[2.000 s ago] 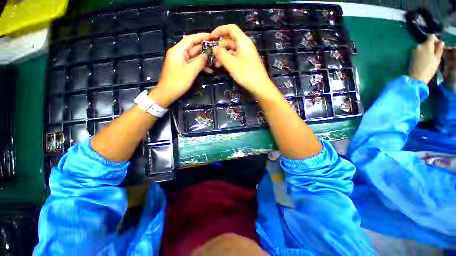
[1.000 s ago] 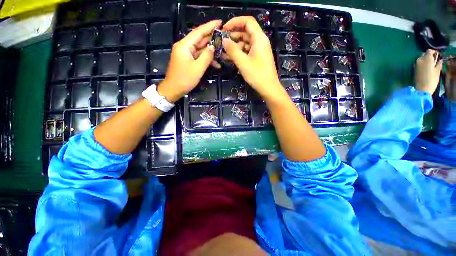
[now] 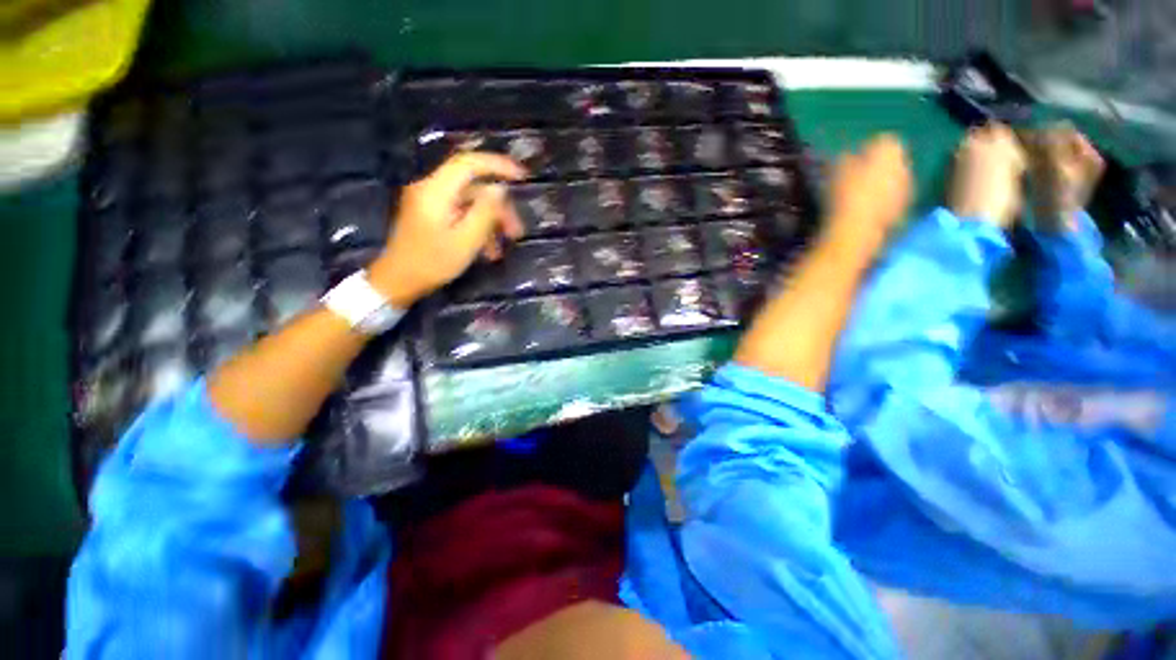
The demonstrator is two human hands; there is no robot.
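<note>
The frame is blurred. My left hand (image 3: 445, 226), with a white band at the wrist, is over the left part of the right-hand black parts tray (image 3: 580, 346). Its fingers are curled, and I cannot tell whether a part is between them. My right hand (image 3: 867, 194) is beyond that tray's right edge, over the green bench; its fingertips are too blurred to show a part. Many of the tray's pockets hold red-and-silver specks. The left-hand black tray (image 3: 383, 419) lies beside it and partly under my left forearm; small parts near its outer edge are smeared.
A coworker's two hands (image 3: 990, 174) and blue sleeves are close on the right. A dark object (image 3: 983, 88) lies beyond them. A yellow bin (image 3: 65, 52) is at the far left corner. The green bench (image 3: 568, 387) has a pale strip along its far side.
My hands were together on a small metal part; now they are apart. My right hand has moved right, off the tray. My left hand is lower left. The view has shifted.
</note>
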